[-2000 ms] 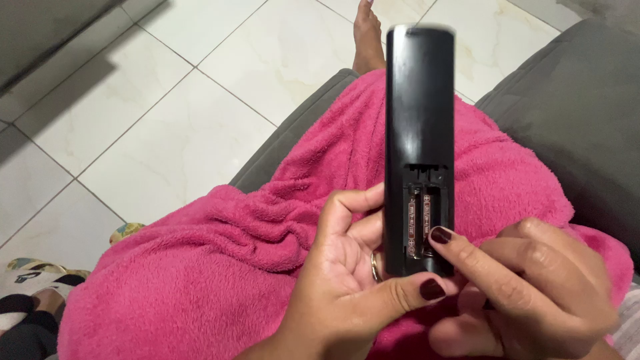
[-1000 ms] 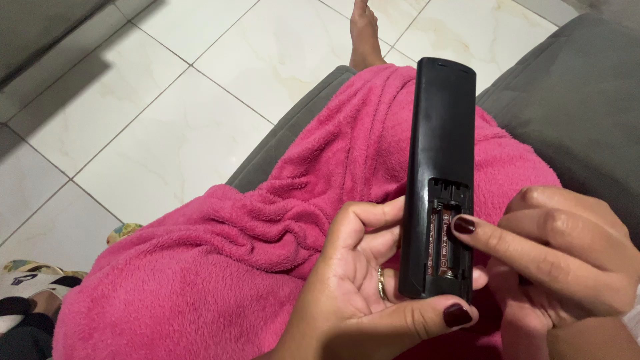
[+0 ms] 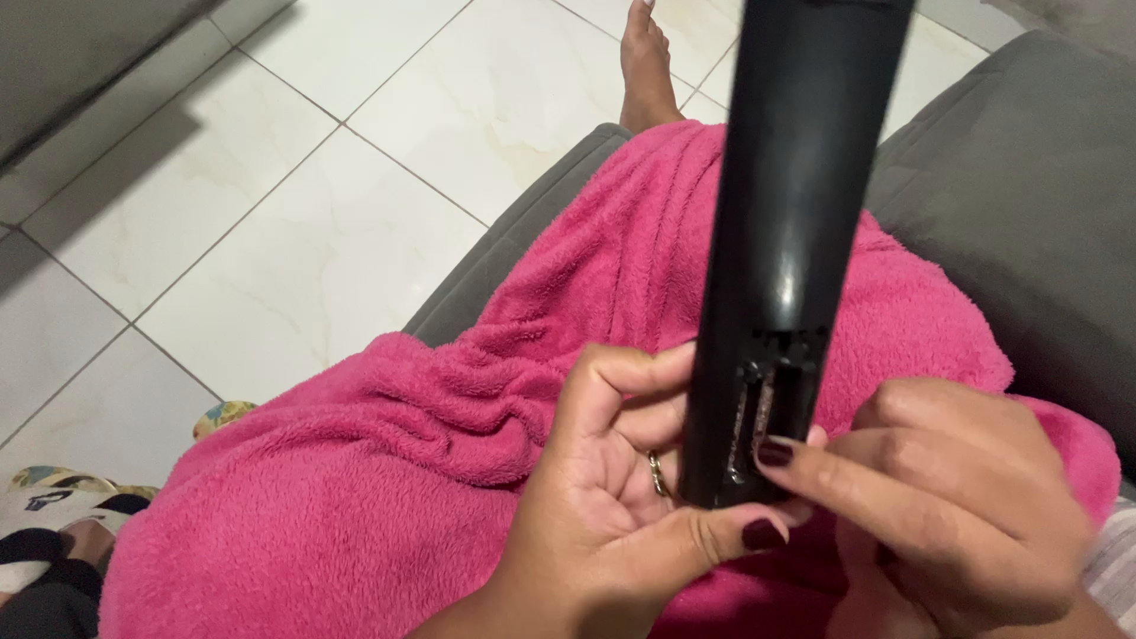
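Note:
A black remote control (image 3: 799,177) stands nearly upright, its back toward me and its battery compartment uncovered near the lower end. My left hand (image 3: 621,497) holds it by the lower end, fingers behind the left edge and thumb across the bottom; a ring is on one finger. Inside the compartment lie batteries (image 3: 764,399), blurred. My right hand (image 3: 941,497) is at the right of the remote, its index fingertip on the lower part of the right battery. The other fingers of that hand are curled, and nothing is seen in them.
A pink fleece blanket (image 3: 355,515) covers my lap. A bare foot (image 3: 648,71) shows beyond it. Grey upholstery (image 3: 1021,177) lies at the right. Pale floor tiles (image 3: 266,231) spread at the left, with patterned fabric items (image 3: 67,484) at the lower left.
The remote in my left hand has swung more upright and come closer to the camera since a second ago. My right index finger has stayed at the battery compartment.

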